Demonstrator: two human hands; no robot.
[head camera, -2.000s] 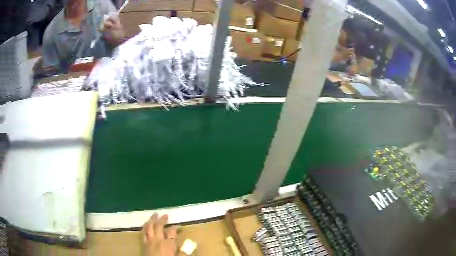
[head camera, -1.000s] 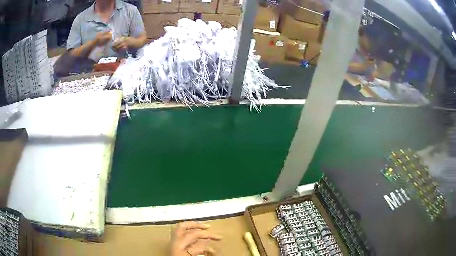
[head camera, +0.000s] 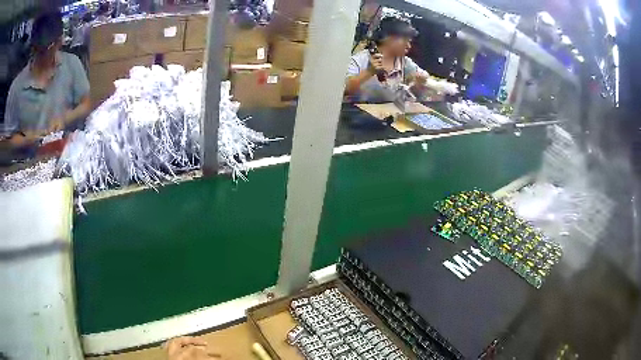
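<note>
My left hand (head camera: 188, 349) is at the bottom edge of the picture, over the brown cardboard bench (head camera: 228, 343). Only the fingers and part of the back show, and the fingers point right. The rest is cut off, so what it may hold is hidden. My right hand is not in view. To the right of my left hand lies a slim pale yellow handle (head camera: 260, 351), cut off by the bottom edge. Beside it a shallow cardboard tray (head camera: 270, 309) holds tight rows of small black-and-white modules (head camera: 341, 327).
A black stack (head camera: 422, 271) marked "Mit" carries green-yellow circuit board panels (head camera: 502, 235). A metal post (head camera: 313, 140) rises before the green belt (head camera: 176, 246). A white slab (head camera: 35, 274) is left. Across the belt are a white cord pile (head camera: 154, 126) and two people.
The view has swung right, so the belt, post and tray sit further left. The second person opposite shows more clearly. My left hand now shows less, at the bottom edge.
</note>
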